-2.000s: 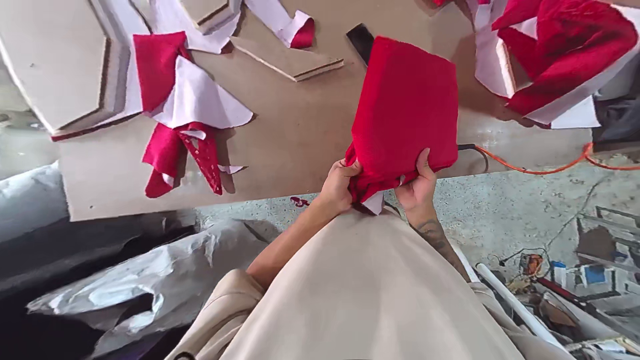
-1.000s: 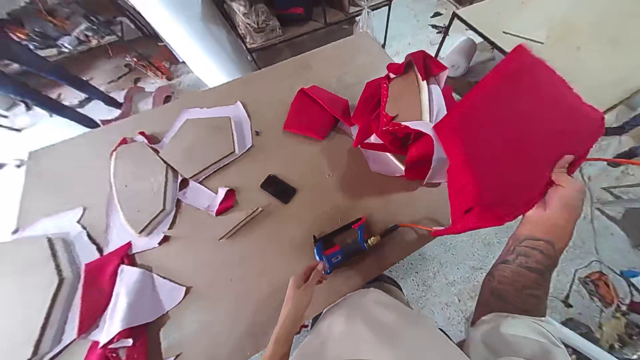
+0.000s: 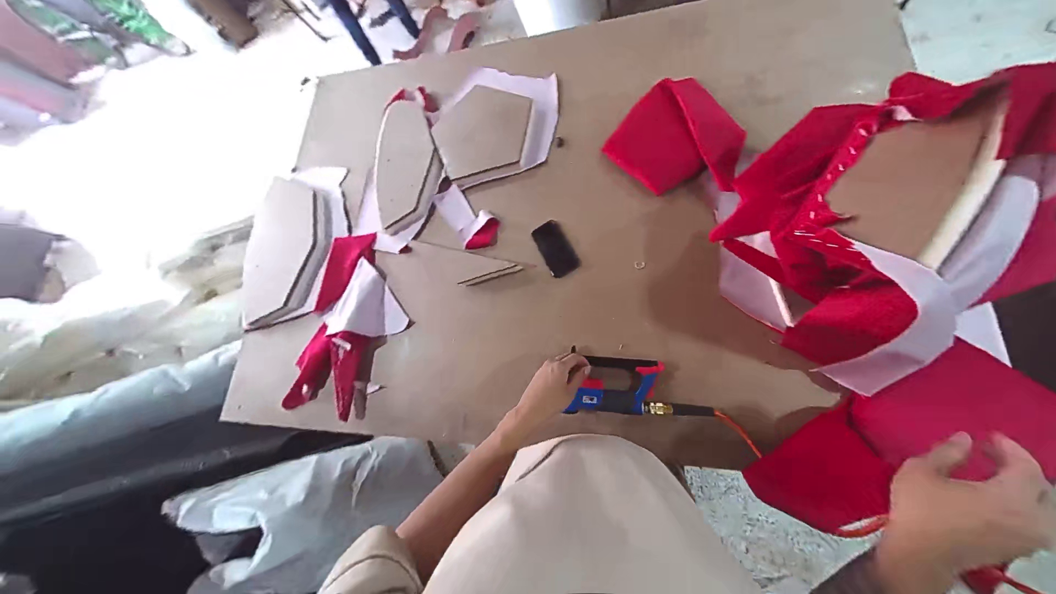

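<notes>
A blue and black pneumatic staple gun lies at the table's near edge, with an orange air hose running from its brass fitting. My left hand rests on its left end, fingers curled over it. At the lower right, my right hand is blurred, its fingers apart over a red fabric-covered panel; whether it touches the panel is unclear. Beyond that panel lies a heap of red fabric with white backing around a bare board. A folded red fabric piece is beside the heap.
A black phone lies mid-table. Board pieces on white-backed fabric and a larger stacked board are at the left, near red and white scraps. Grey plastic-wrapped material sits beside the table at lower left.
The red panel, held in both hands at first and then in my right hand alone, is now lower at the right, beside the heap. My left hand has gone to the staple gun. The view has swung.
</notes>
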